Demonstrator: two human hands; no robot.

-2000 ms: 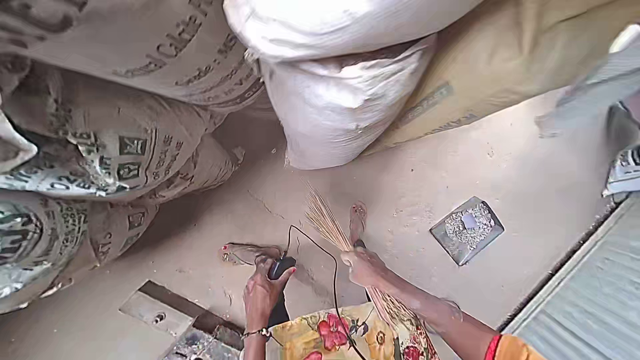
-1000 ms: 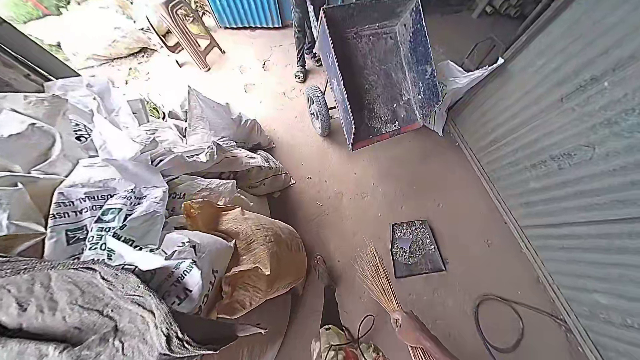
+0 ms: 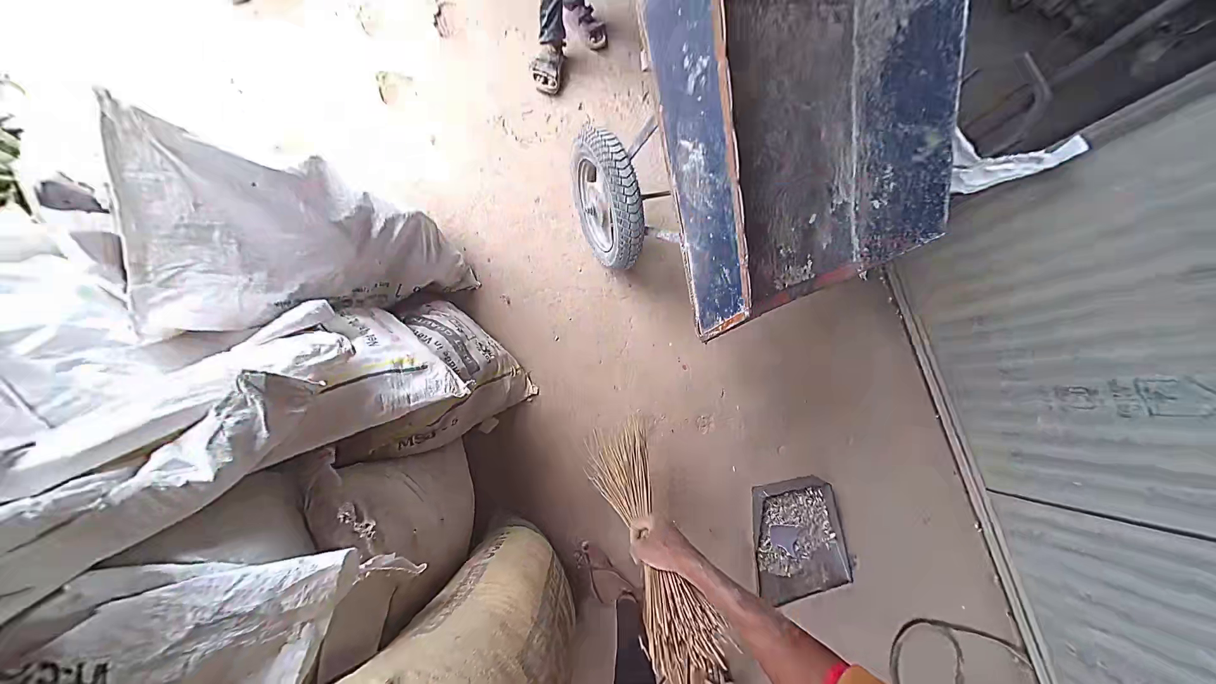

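My right hand (image 3: 657, 545) is closed around a hand broom of thin dry stalks (image 3: 622, 475), near its narrow waist. The finer ends fan out over the dusty floor, and the thick bundle of stalk ends hangs back below my forearm. To the right of the hand, a dark flat tray (image 3: 815, 579) lies on the floor with pale chips or debris (image 3: 803, 527) and a small greyish piece in it. My left hand is outside the view. One of my feet (image 3: 608, 575) shows just left of the broom.
Stacked woven sacks (image 3: 285, 237) fill the left side, with a tan sack (image 3: 494, 608) close to my foot. Ahead stands a blue metal cart (image 3: 708, 190) with a rubber-tyred wheel (image 3: 608, 197). Another person's feet (image 3: 548, 71) are beyond it. A corrugated metal wall (image 3: 1092, 380) and a cable (image 3: 926, 627) are at the right.
The view has swung widely from the sacks toward the cart. My left hand, holding a dark object two seconds ago, is out of view. The broom stays in my right hand.
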